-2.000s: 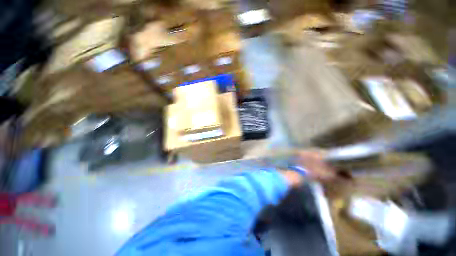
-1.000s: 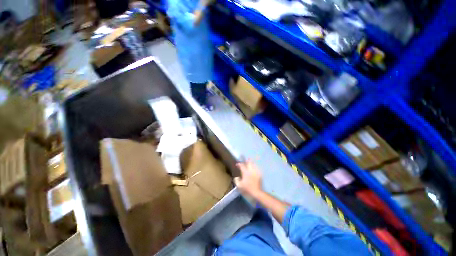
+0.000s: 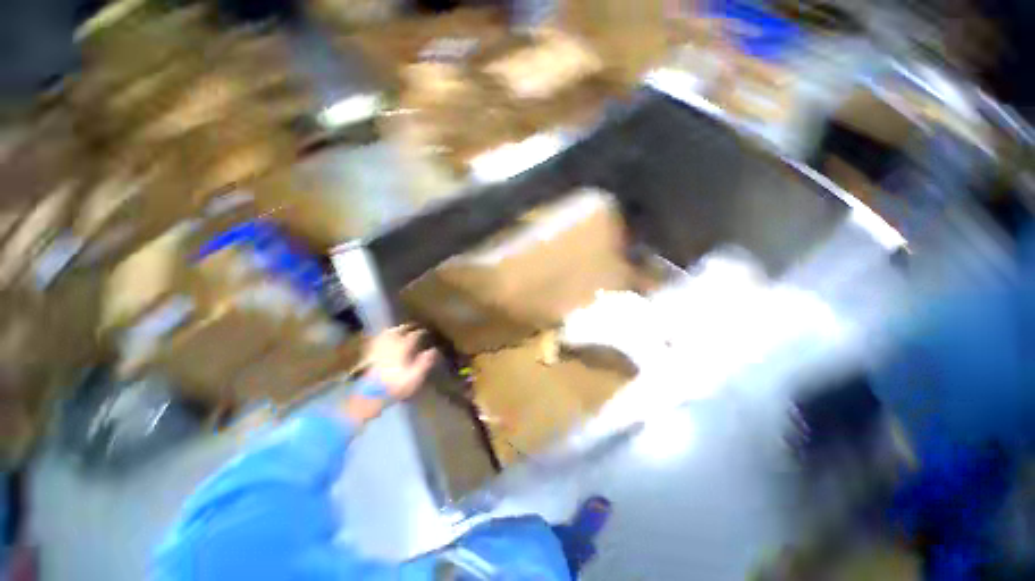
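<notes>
The image is blurred. A grey metal waste bin cart (image 3: 732,153) stands in front of me, tilted in the picture. My left hand (image 3: 397,361) lies over its left rim, with the blue sleeve coming from the lower left. Inside the bin are a large brown flattened carton (image 3: 545,267) and another brown cardboard piece (image 3: 550,392) nearer me. White packing scraps (image 3: 704,323) lie beside them on the right, partly washed out by glare. My right hand is not in view.
Brown cartons and scrap (image 3: 193,125) fill the left and back. A blue item (image 3: 267,252), perhaps a pallet, lies left of the bin. Dark clear-film scrap (image 3: 125,414) is at the lower left. A blurred blue-clothed person (image 3: 965,352) is at the right.
The view has swung left from the blue racks across the bin. My right hand, on the bin's near right rim before, is out of view. My left hand now shows on the left rim.
</notes>
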